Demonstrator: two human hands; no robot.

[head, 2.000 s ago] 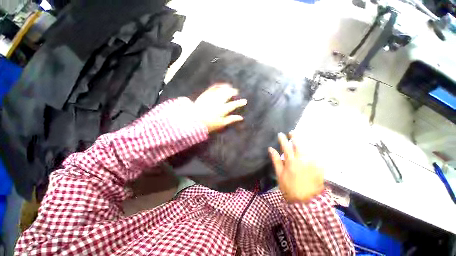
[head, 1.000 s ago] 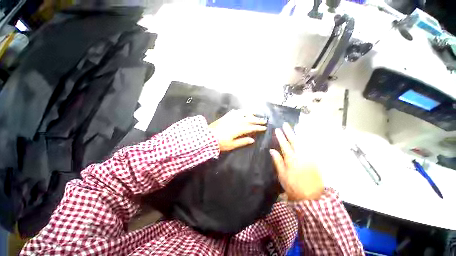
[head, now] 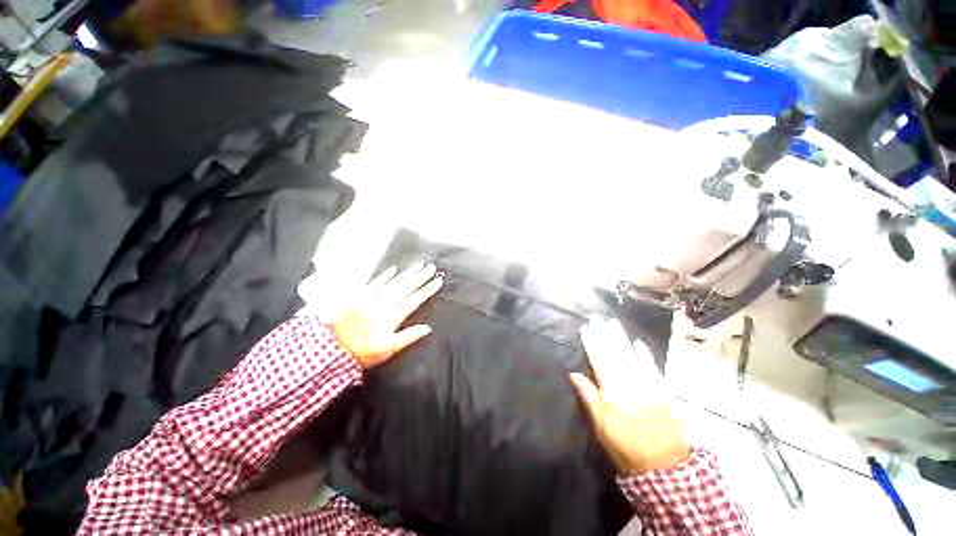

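A black fabric panel (head: 472, 408) lies on the white table, its lower part hanging towards me. A narrow dark strip (head: 514, 304) runs across its upper part. My left hand (head: 383, 314) rests flat with fingers spread on the panel's upper left. My right hand (head: 629, 403) lies on its right edge, fingers pointing up towards the presser foot area (head: 629, 293). Neither hand grips the cloth. The panel's right corner reaches the presser foot area; glare hides the exact contact.
A heap of black cut pieces (head: 178, 241) is at the left. A blue crate (head: 629, 73) stands behind the table. The control panel (head: 886, 366), silver snips (head: 776, 461), a thin dark rod (head: 745, 352) and a blue pen (head: 891, 494) are at the right.
My left hand has moved left, away from my right hand, and spread. The panel now lies flatter with its strip showing. The view has shifted, bringing the blue crate further into sight.
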